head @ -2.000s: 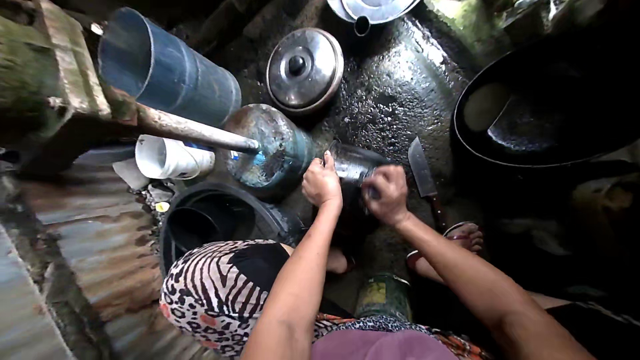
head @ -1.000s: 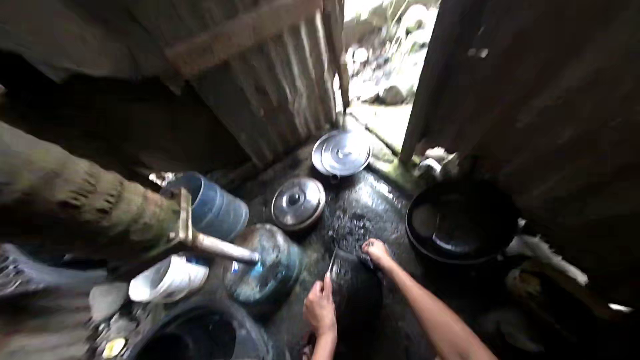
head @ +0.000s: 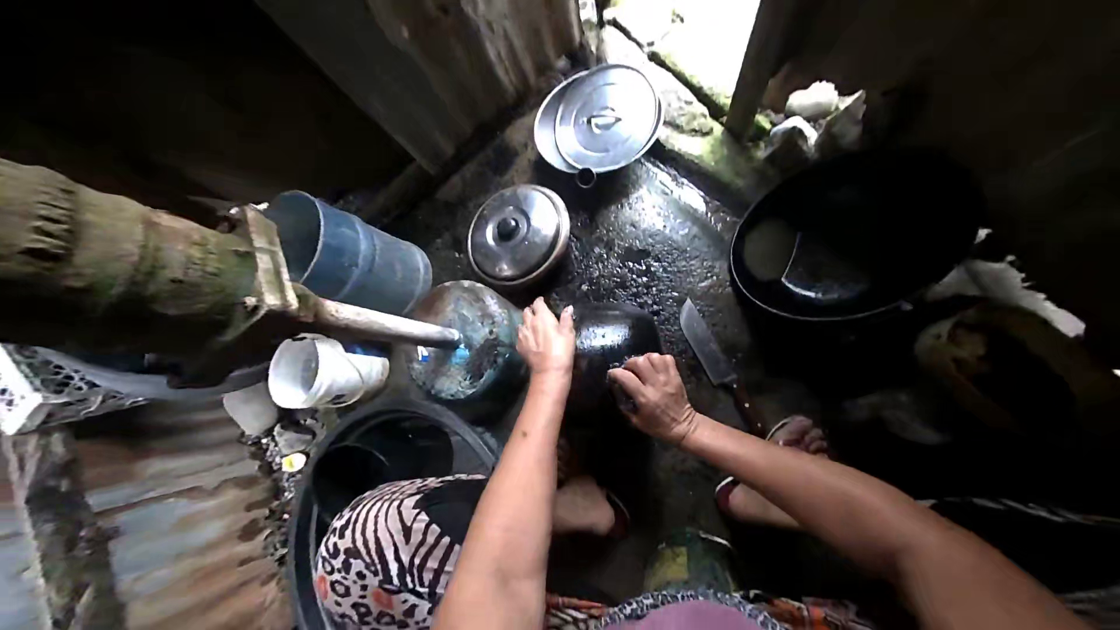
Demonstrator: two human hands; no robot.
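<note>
A dark, wet, rounded pot (head: pixel 608 334) lies between my feet, its surface shiny. My left hand (head: pixel 546 339) grips its left rim, beside a blue-green water container (head: pixel 468 346). Pressed against the pot's lower right side, my right hand (head: pixel 651 395) is closed around a small dark scrubber-like thing, mostly hidden by the fingers. A knife (head: pixel 707 343) with a broad blade and wooden handle rests on the wet floor to the right of the pot. Beyond it stands a large black basin (head: pixel 759 302).
A lidded metal pot (head: pixel 516 234) and an oval metal pot with a lid (head: pixel 607 114) stand ahead. To the left are a blue drum (head: pixel 372 255), a pipe (head: pixel 385 324), a white pail (head: pixel 306 372) and a dark tub (head: pixel 302 525).
The view has swung back down from the doorway. My left hand has gone to the pot's left rim, and my right hand is lower on its side than one second ago.
</note>
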